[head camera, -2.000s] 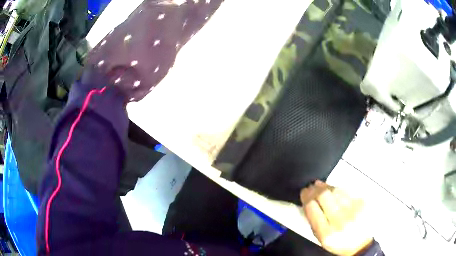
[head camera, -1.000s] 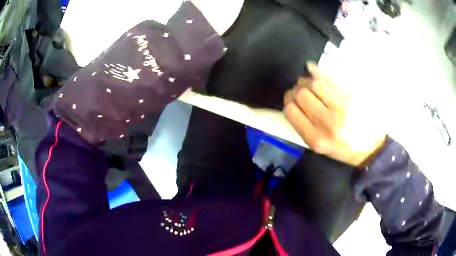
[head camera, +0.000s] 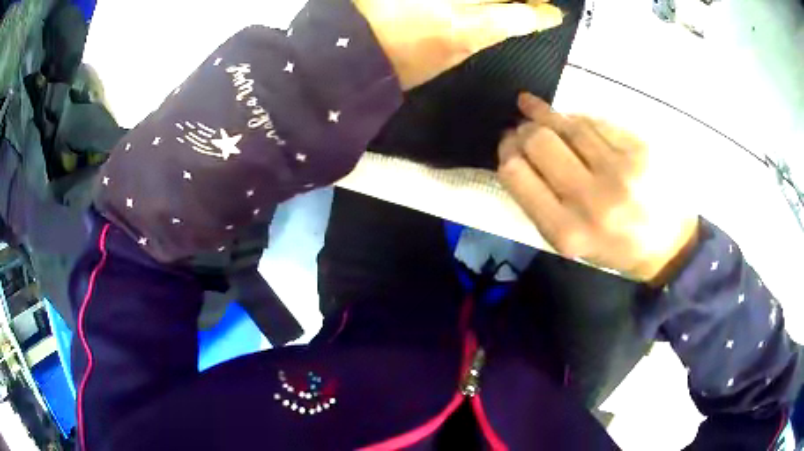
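Black ribbed fabric (head camera: 476, 110) lies on the white machine table at the upper middle, its front edge near the ruler-like strip. My left hand (head camera: 445, 35) lies flat with fingers extended on the fabric's upper part, at the top edge of the picture. My right hand (head camera: 599, 189) is at the fabric's lower right corner, fingers curled, index fingertip at the cloth edge; whether it pinches the cloth is unclear. No camouflage face shows.
A ruler-like strip (head camera: 423, 176) runs along the table's front edge. A dark thread crosses the table (head camera: 705, 79) to a small looped item (head camera: 784, 182) at right. Small metal machine parts (head camera: 666, 11) show at the top. Dark cloth (head camera: 53, 132) hangs at left. A blue bin (head camera: 55, 352) is lower left.
The camouflage side seen two seconds ago is out of view, and black ribbed fabric shows. My left hand has come into view on it. My right hand has stayed near the same corner since one second ago.
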